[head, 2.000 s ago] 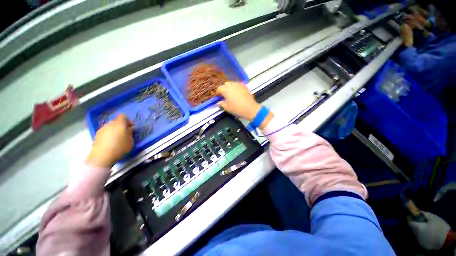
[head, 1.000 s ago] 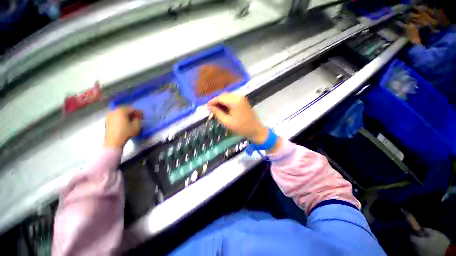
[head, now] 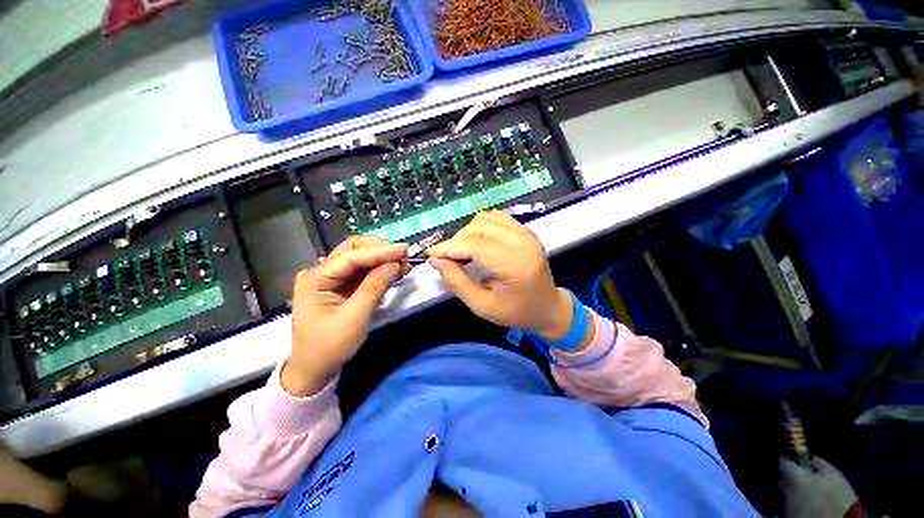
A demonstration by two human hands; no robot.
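My left hand [head: 344, 304] and my right hand [head: 505, 273] are close together over the near metal rail. Thumb and forefinger of each pinch a small thin leaded component [head: 416, 259] between the fingertips; whether it is one piece or two I cannot tell. Just beyond them lies a green PCB panel [head: 446, 207] in a black pallet [head: 563, 167], with rows of small parts mounted. The left blue bin [head: 339, 113] holds scattered grey leaded components [head: 380, 46]. The right blue bin [head: 567, 38] holds a pile of orange leaded components [head: 491, 25].
A second black pallet with a green panel [head: 132, 329] sits at the left. The pale conveyor rail [head: 648, 207] runs across in front of me. A red object [head: 142, 14] is at the top left. Blue bags and a blue container [head: 851, 263] are at the right. A gloved hand [head: 816, 491] shows bottom right.
Both hands have left the bins and come together nearer my body. The view has shifted, so the bins now sit higher and a second panel shows at left.
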